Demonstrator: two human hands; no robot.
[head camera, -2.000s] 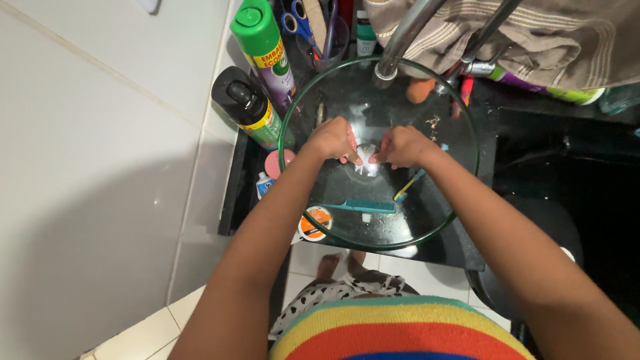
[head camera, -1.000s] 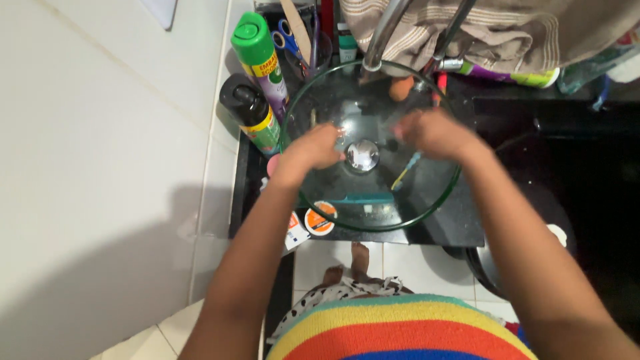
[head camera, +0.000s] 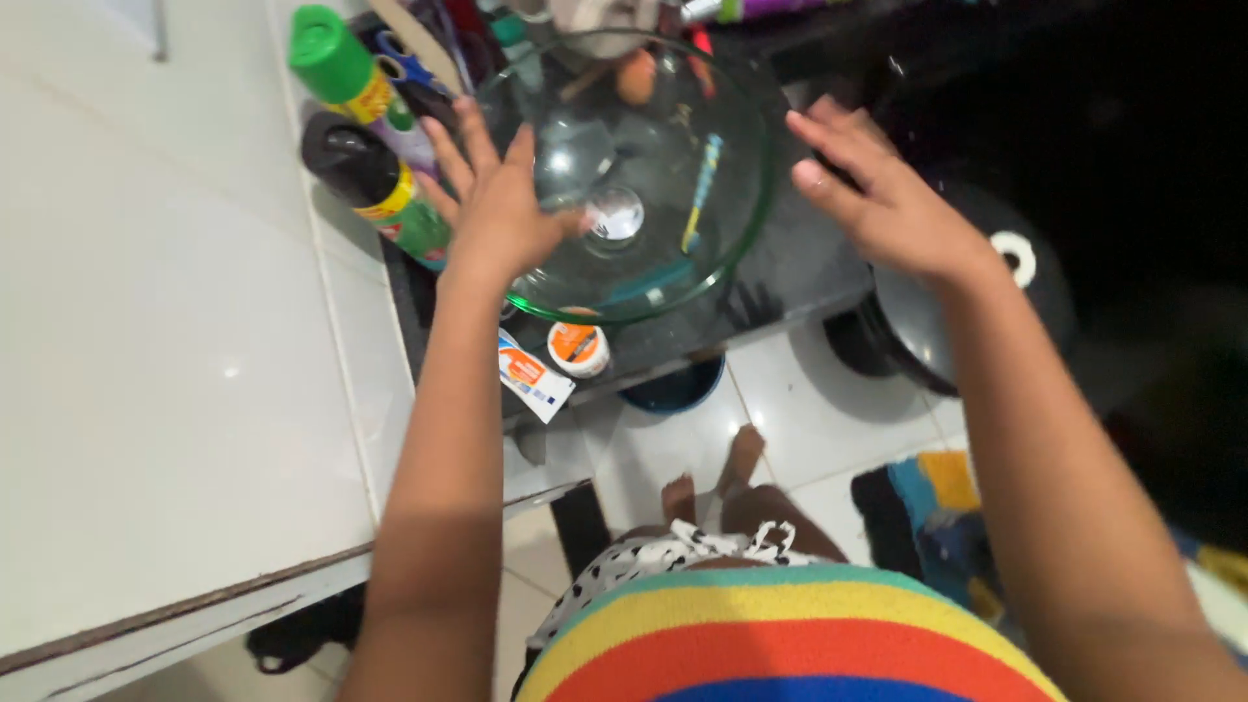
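My left hand (head camera: 502, 205) is spread over the left part of a round glass basin (head camera: 756, 229), fingers apart and holding nothing. Its thumb points at the round metal drain (head camera: 616, 214). To the right of the basin my right hand (head camera: 877, 195) hangs in the air with nothing in it, fingers apart. Seen within the basin's outline are a blue and yellow toothbrush (head camera: 701, 195) on the right and a teal strip-like object (head camera: 648, 283) near the front; whether they lie inside or under the glass I cannot tell.
Two spray cans, one with a green cap (head camera: 331, 63) and one with a black cap (head camera: 356, 161), stand at the left. A toothpaste tube (head camera: 534, 380) and a white jar (head camera: 579, 349) sit at the counter's front edge. A black lidded bin (head camera: 926, 322) stands at the right.
My hands were together over the drain two seconds ago; they have moved apart, the right one out past the basin's rim. The view has shifted noticeably.
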